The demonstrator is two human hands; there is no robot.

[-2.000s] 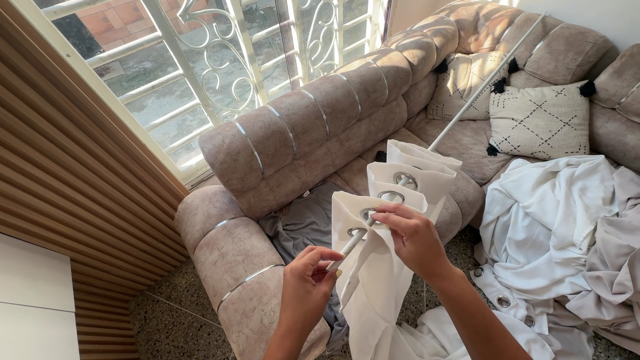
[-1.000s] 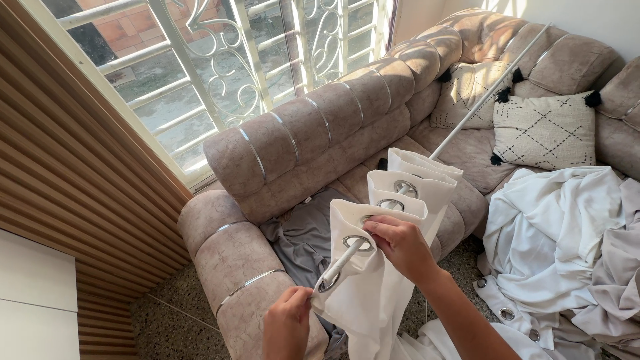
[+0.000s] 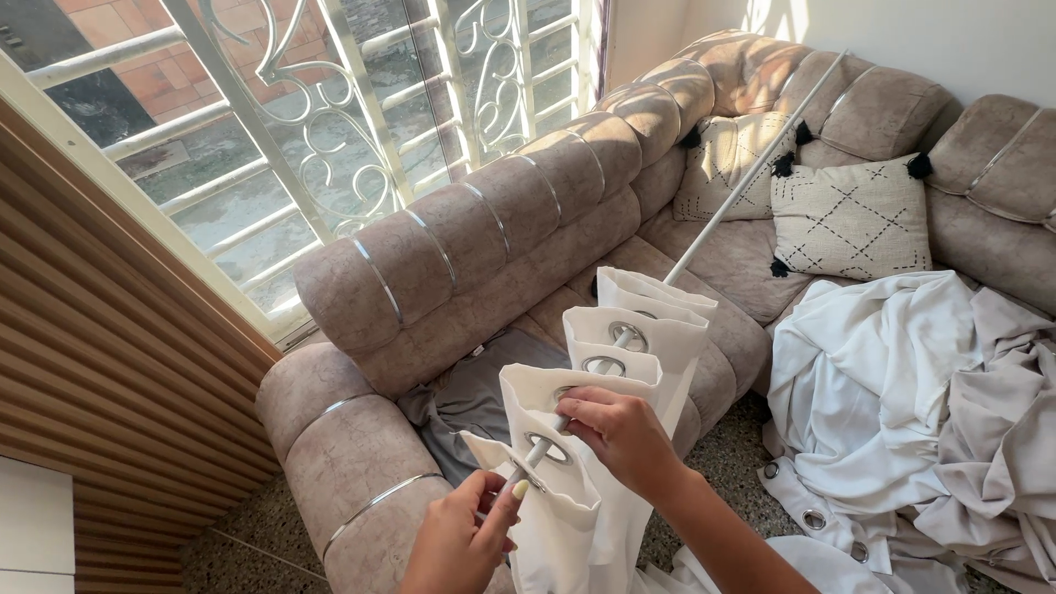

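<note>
A long white curtain rod [image 3: 747, 177] runs from my hands up to the far corner of the sofa. Several metal grommets of a white curtain [image 3: 615, 528] are threaded on it, and the cloth hangs in folds below. My left hand [image 3: 474, 528] grips the rod's near end, just below the nearest grommet [image 3: 526, 476]. Farther up, my right hand [image 3: 615, 433] pinches the rod and the curtain's top edge at another grommet, which its fingers partly cover.
A brown sectional sofa [image 3: 330, 462] surrounds the rod, with patterned cushions [image 3: 854, 216] on it. White and greyish curtains [image 3: 874, 388] lie heaped at right. Gray cloth [image 3: 474, 396] lies on the seat. A barred window [image 3: 355, 107] and slatted wall panel [image 3: 107, 313] stand left.
One second ago the left hand was at the curtain's edge near the rod's end; now it holds the rod below the nearest grommet, which is threaded on the rod.
</note>
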